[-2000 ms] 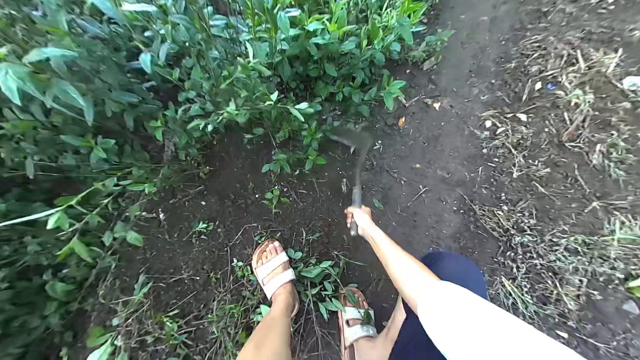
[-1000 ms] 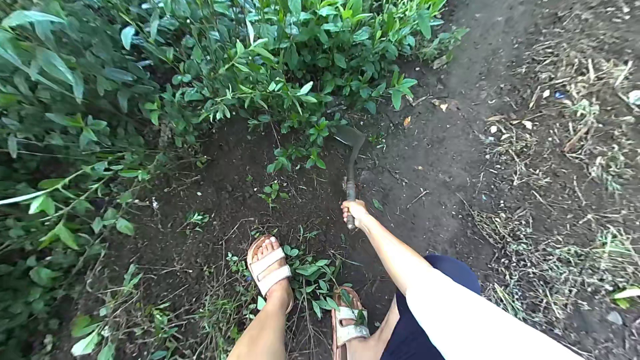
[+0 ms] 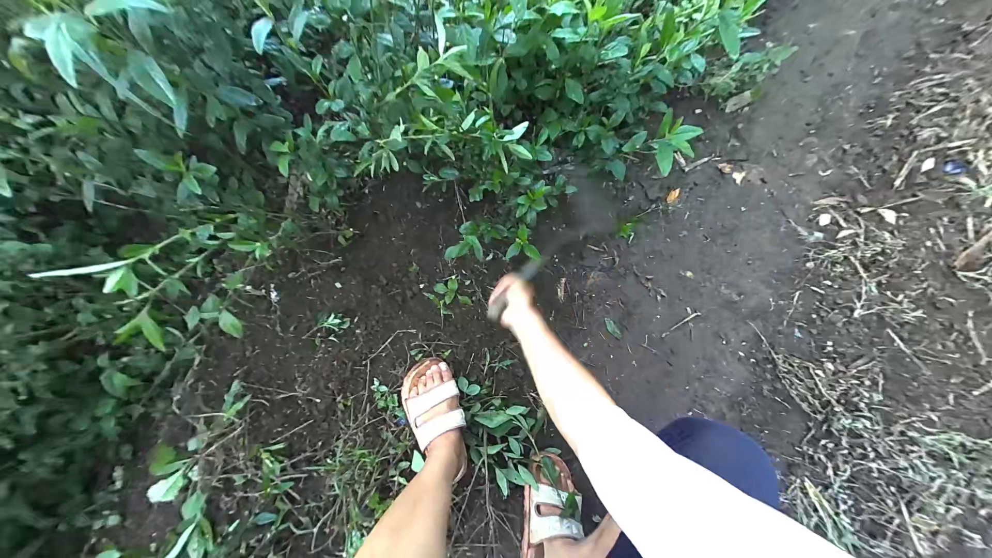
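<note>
My right hand (image 3: 511,298) is closed around the handle of a sickle-like hand tool (image 3: 530,269), whose blade is blurred by motion over the bare soil. Beyond it grows a dense row of leafy green plants (image 3: 465,147). Small seedlings (image 3: 448,294) stand in the dark soil just left of the hand. Of my left hand nothing shows in the head view.
My feet in white-strapped sandals (image 3: 434,411) stand on soil with cut stems and leaves (image 3: 496,434). Dry plant litter (image 3: 860,434) lies at right beside a dirt path (image 3: 744,194). More foliage (image 3: 93,310) fills the left side.
The tool, sharp and lying nearly in line with the forearm a second ago, is now blurred and tilted to the upper right. My right hand stays closed on its handle.
</note>
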